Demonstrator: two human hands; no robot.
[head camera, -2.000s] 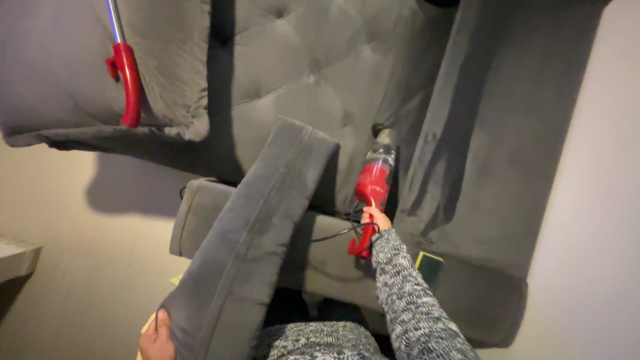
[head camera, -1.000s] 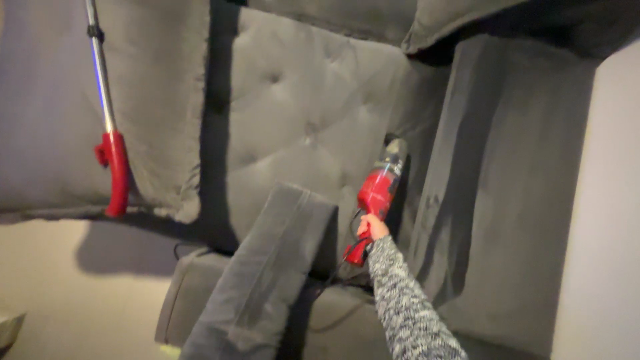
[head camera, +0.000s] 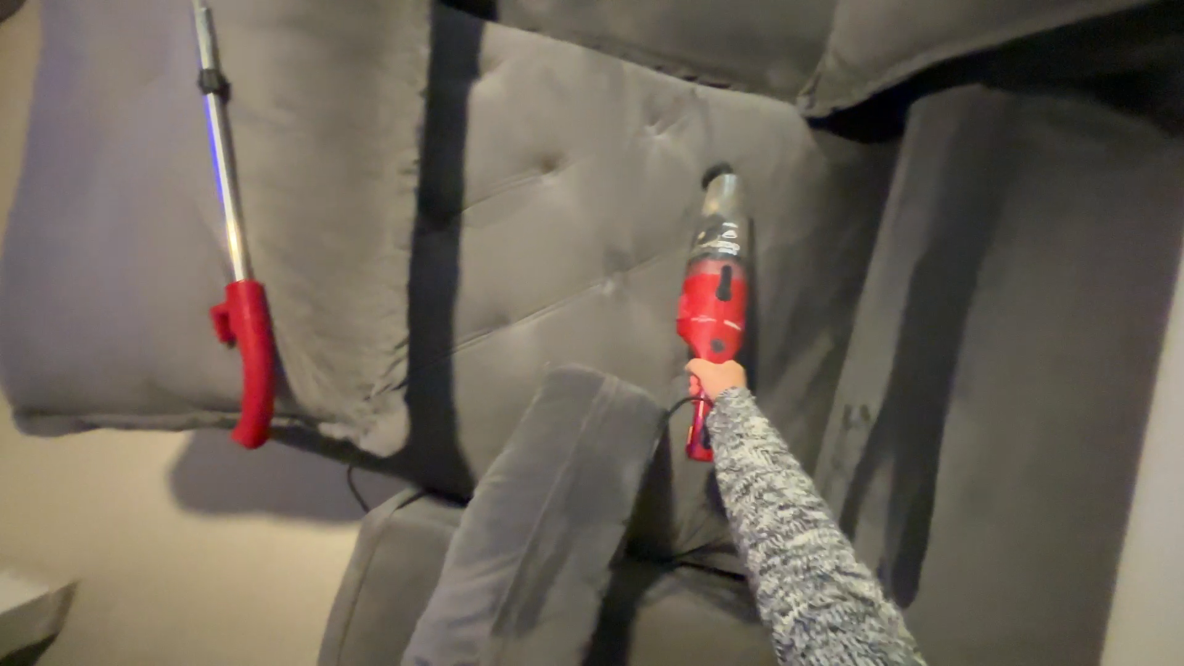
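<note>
My right hand (head camera: 717, 377) is closed around the handle of a red handheld vacuum cleaner (head camera: 712, 305) with a clear front part. Its nozzle points away from me and rests on or just over the tufted grey sofa seat (head camera: 573, 222). A dark cord runs from near the handle. Left of my right arm, a long grey cushion (head camera: 555, 509) stands slanted across the near side of the sofa. My left hand is out of view.
A metal tube with a red curved handle (head camera: 254, 361) lies on a large grey cushion (head camera: 333, 185) at the left. More grey cushions (head camera: 666, 37) lie at the far side. The sofa's side section (head camera: 1045, 370) is at the right, a pale furniture corner (head camera: 32, 601) at lower left.
The vacuum in my right hand has moved farther over the tufted seat, away from the side section. My left hand, on the long cushion two seconds ago, has left the view.
</note>
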